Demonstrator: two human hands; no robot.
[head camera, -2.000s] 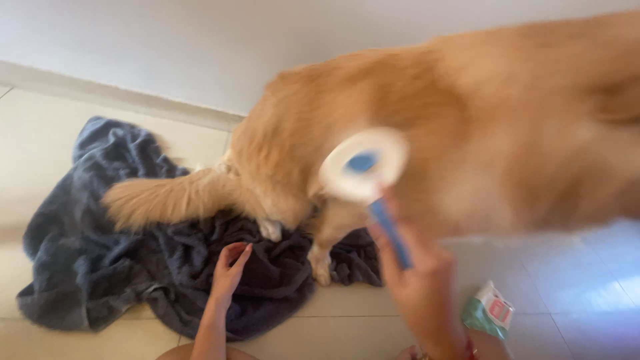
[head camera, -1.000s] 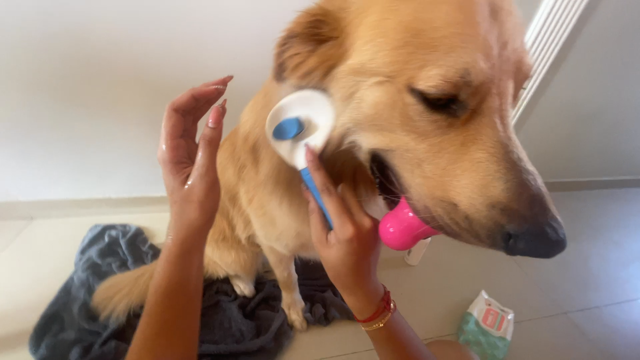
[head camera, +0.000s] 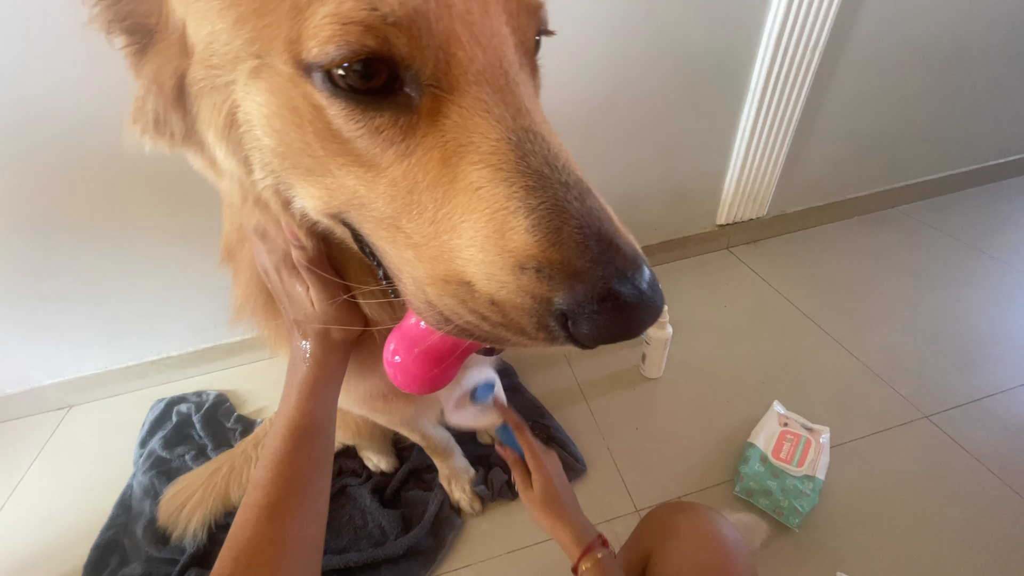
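A golden-coated dog (head camera: 448, 168) faces right, close to the camera, with a pink rubber toy (head camera: 424, 354) in its mouth. My left hand (head camera: 300, 280) lies against the fur of its neck below the jaw, fingers partly hidden by fur. In my right hand (head camera: 532, 472) is the blue handle of a white and blue pet grooming brush (head camera: 474, 398), its head at the dog's chest and front leg, slightly blurred. Beneath the dog a dark grey towel (head camera: 384, 512) is spread in folds, and the dog's tail rests over it.
A pack of wipes (head camera: 784, 464) lies on the tiled floor at right. Behind the dog's nose a small white bottle (head camera: 656, 348) stands near the wall. A ribbed white strip (head camera: 780, 112) runs down the wall. My knee (head camera: 688, 540) shows at the bottom.
My left hand, raised beside the dog a second ago, now touches its neck. The brush has moved from the neck down to the chest. The dog's head appears much closer.
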